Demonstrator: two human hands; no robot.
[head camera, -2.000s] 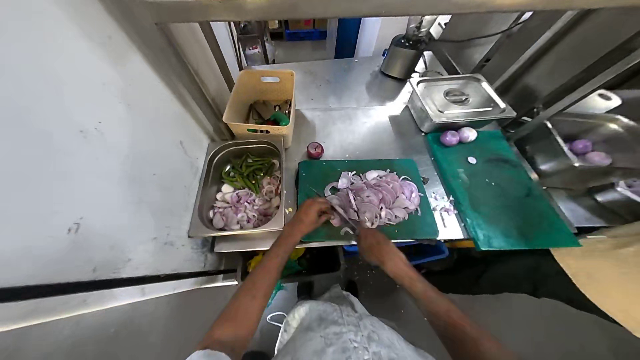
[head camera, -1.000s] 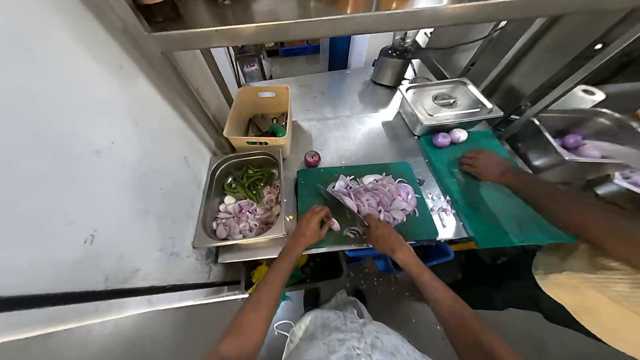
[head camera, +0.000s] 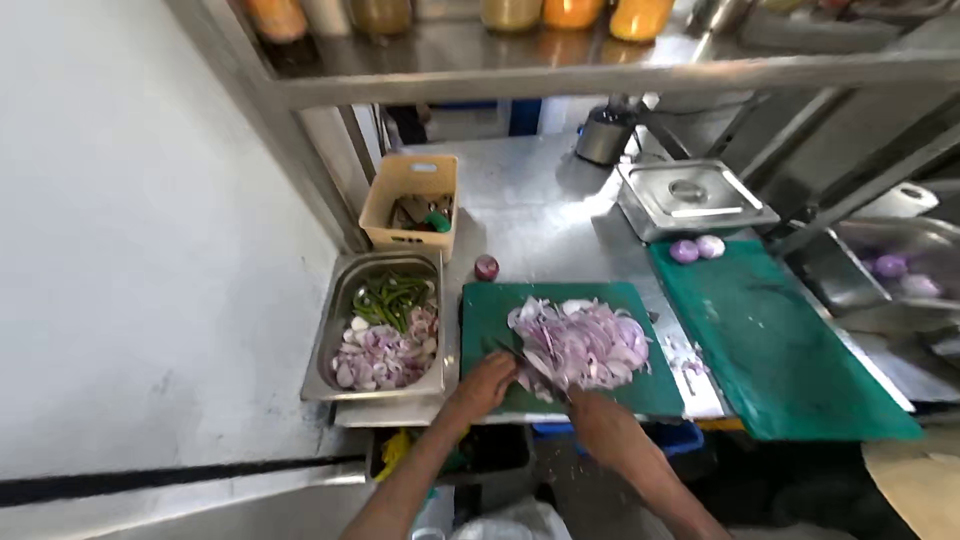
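Observation:
Sliced purple onions (head camera: 585, 341) lie heaped on a green cutting board (head camera: 487, 315). My right hand (head camera: 604, 424) grips the handle of a knife (head camera: 534, 369), whose blade slants up and left along the heap's edge. My left hand (head camera: 487, 382) is at the blade's far end, over the board's left part; its fingers are curled, and what lies under them is hidden. To the left, a steel pan (head camera: 319, 352) holds green chillies (head camera: 390, 300), sliced onions (head camera: 386, 356) and pale cloves. A whole red onion (head camera: 486, 268) sits on the steel counter behind the board.
A tan plastic basket (head camera: 412, 180) stands behind the pan. At right are a second green board (head camera: 795, 345) with two peeled onions (head camera: 696, 249), a lidded steel container (head camera: 694, 196) and a basin (head camera: 915, 232). A steel shelf (head camera: 525, 82) with jars crosses above. A person's tan clothing (head camera: 915, 480) shows lower right.
Another person's hand and arm, over the right board one second ago, are out of view. The onion piece seen then by my left fingers no longer shows. The view has tilted upward.

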